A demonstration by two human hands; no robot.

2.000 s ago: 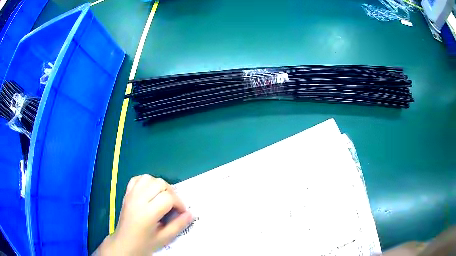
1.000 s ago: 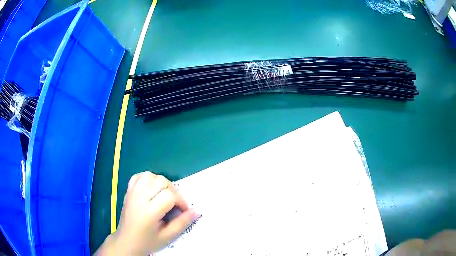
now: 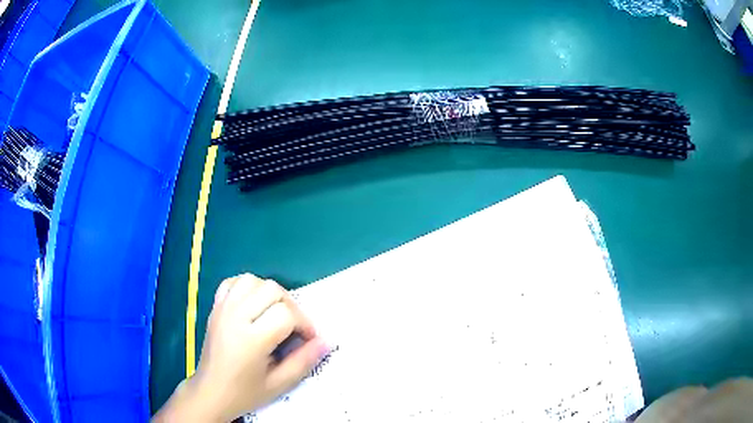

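Note:
A large white printed work drawing (image 3: pixel 462 306) lies slanted on the green bench, cut off by the bottom edge. My left hand (image 3: pixel 260 347) is at its left edge, with fingers curled and thumb and fingertips together on the print. Whether they pinch the sheet is hidden. My right hand (image 3: pixel 706 405) is blurred and cut off at the bottom right, beside the sheet's lower right corner. A long black wire bundle (image 3: pixel 578 122) lies crosswise beyond the sheet, with clear wrap (image 3: pixel 450 116) at its middle. Neither hand touches it.
A deep blue plastic bin (image 3: pixel 111 248) stands on the left, holding a black wire bundle (image 3: pixel 51 175) with clear wrap. A yellow line (image 3: pixel 198 240) runs between bin and drawing. Crumpled clear film (image 3: pixel 648 8) and a pale object (image 3: pixel 726 18) lie at the top right.
The view has shifted slightly, so the bundle and drawing appear a little higher. More of the right hand shows than two seconds ago. The left hand keeps its pose at the sheet.

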